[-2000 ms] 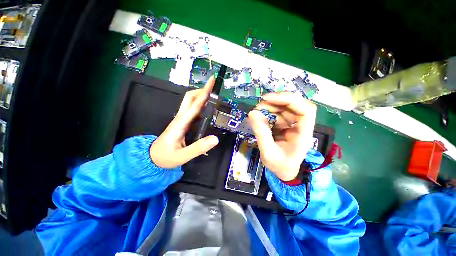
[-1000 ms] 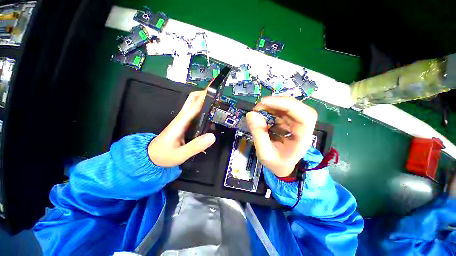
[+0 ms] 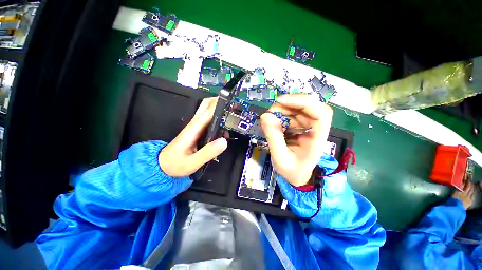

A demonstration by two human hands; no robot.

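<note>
My left hand holds a dark phone housing tilted on its edge, thumb on the near side. My right hand pinches a blue mainboard with silver shields by its right end; the board's left end is at the housing's open side. Whether they touch cannot be told. Both are above a black foam tray. Another phone housing lies in a tray slot below the board, showing an orange strip. A red strap is at my right wrist.
Loose boards with green patches lie along the white strip beyond the tray. Stacked loaded trays stand at far left. A taped post is at upper right. A red bin and a neighbour's sleeve are at right.
The housing in my left hand has turned so more of its dark edge shows. My right hand still pinches the board. One loose board beyond has shifted right. The neighbour's hand now shows by the bin.
</note>
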